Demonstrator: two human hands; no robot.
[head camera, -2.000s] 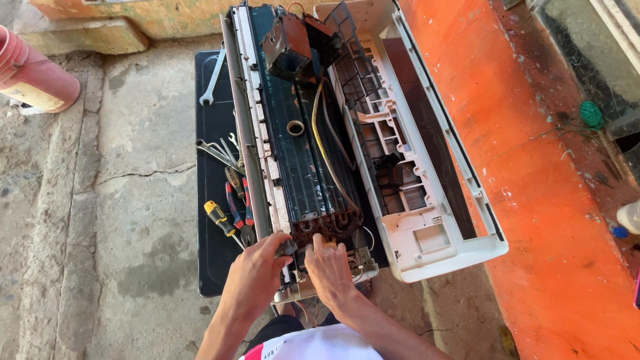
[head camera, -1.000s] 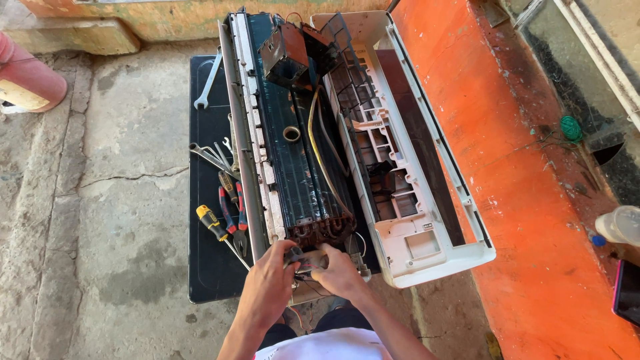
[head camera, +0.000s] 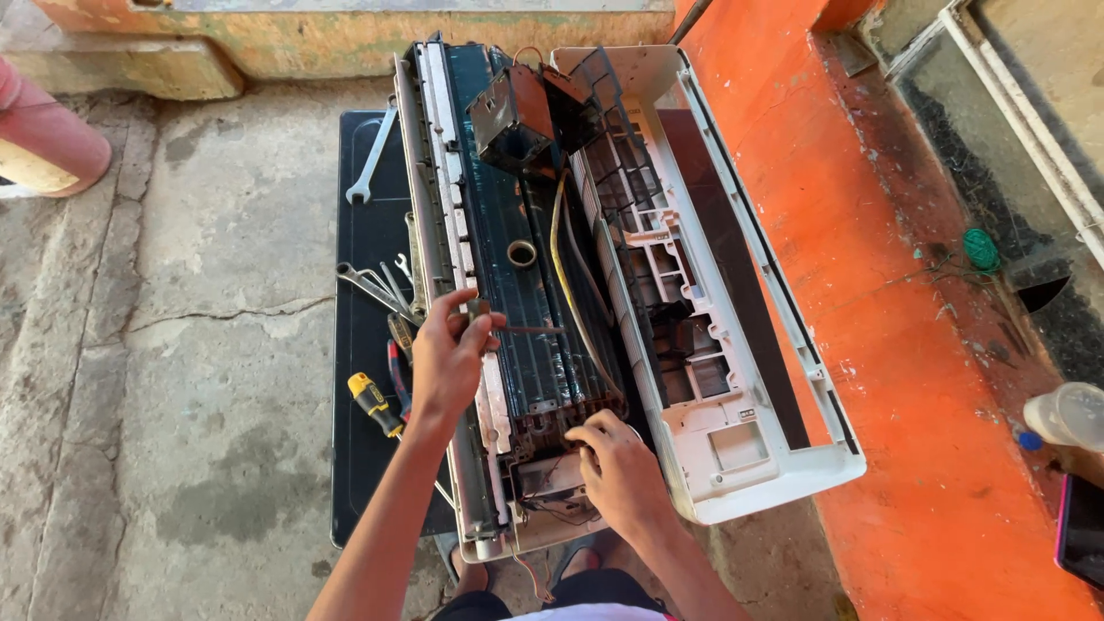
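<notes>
An air conditioner indoor unit (head camera: 496, 216) lies opened up, its dark finned coil facing upward. My left hand (head camera: 450, 354) is raised over the coil's left edge, its fingers closed on a screwdriver (head camera: 530, 329) whose dark shaft points right. My right hand (head camera: 608, 453) rests at the near end of the coil, by the bent copper tubes (head camera: 548, 424), fingers curled; whether it pinches something small cannot be told. A brass-coloured ring (head camera: 521, 253) sits on the coil. A black box (head camera: 515, 121) with wires lies at the far end. Thin wires (head camera: 552, 509) show at the near end.
A white plastic front frame (head camera: 759, 483) leans at the right beside an orange wall (head camera: 931, 388). On the black table (head camera: 354, 483) lie an open-end wrench (head camera: 373, 159), several smaller wrenches (head camera: 375, 289) and a yellow-black screwdriver (head camera: 373, 404). A pink bucket (head camera: 52, 129) stands far left.
My left hand has moved away from the near end of the coil, up along its left side, with the screwdriver in it. The hands were close together before and are now apart.
</notes>
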